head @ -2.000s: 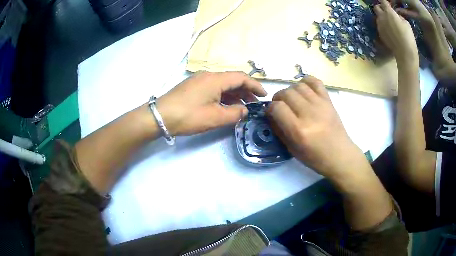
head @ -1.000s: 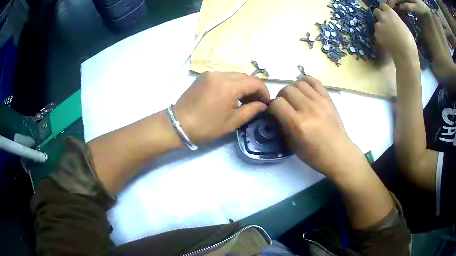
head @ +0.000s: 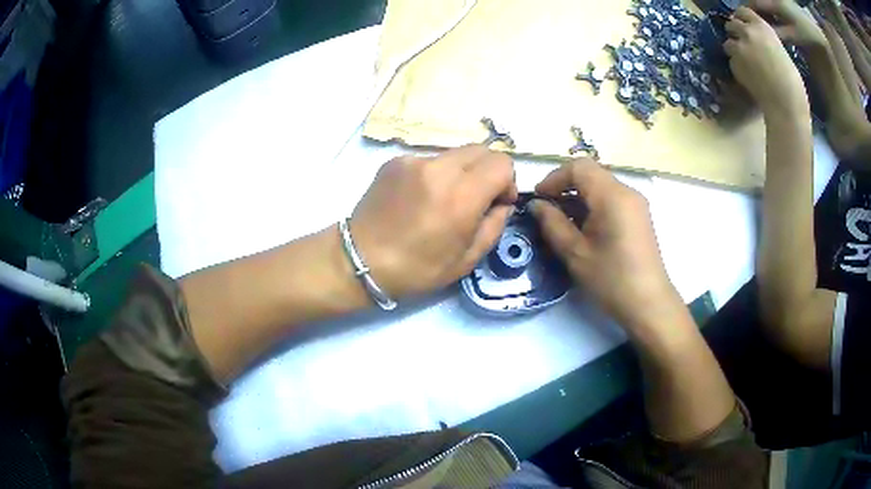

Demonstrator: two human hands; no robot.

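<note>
A dark grey plastic housing (head: 506, 289) lies open side up on the white sheet (head: 286, 143), its round hollow centre post showing. My left hand (head: 435, 215), with a silver bangle at the wrist, is at the housing's upper left edge, fingertips pinched at the rim. My right hand (head: 606, 239) is at the upper right, thumb and finger at the same rim. Both hands' fingers cover most of the far rim, and whether they pinch a small part there cannot be told.
Small three-armed parts (head: 659, 62) lie piled on the kraft cardboard (head: 516, 57); a few lie apart near its front edge. A pale cord (head: 420, 48) crosses it. Stacked housings (head: 229, 24) stand at upper left. Another person's arm (head: 785, 191) reaches in at right.
My left hand has moved right and down, closing over the housing's upper left. My right hand's fingers have shifted outward, uncovering the centre post. The neighbour's hand has moved slightly.
</note>
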